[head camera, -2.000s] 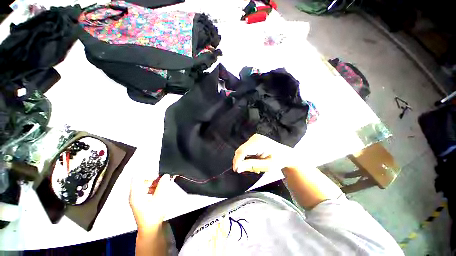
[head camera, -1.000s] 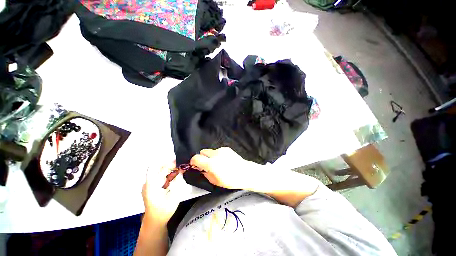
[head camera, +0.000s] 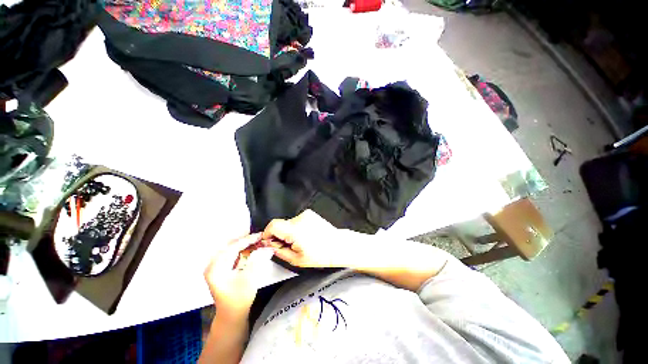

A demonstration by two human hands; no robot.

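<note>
A black garment (head camera: 334,156) lies bunched on the white table in front of me, its near edge at my hands. My left hand (head camera: 233,274) is at the table's front edge with its fingertips closed on the garment edge, where a little reddish cloth or thread shows. My right hand (head camera: 302,238) lies over the near part of the garment, its fingertips pinched together against those of my left hand. What the right fingertips hold is too small to tell. No needle can be made out.
A white dish (head camera: 97,224) of small dark buttons or snaps stands on a brown board at left. A second garment (head camera: 206,32) with floral lining lies beyond. Clear plastic bags (head camera: 28,156) lie at the left edge. A wooden stool (head camera: 522,229) and blue basket (head camera: 170,340) are below.
My right hand has come from the right, where it held a reddish thread taut, to meet my left hand. My left hand has moved slightly right and now touches it.
</note>
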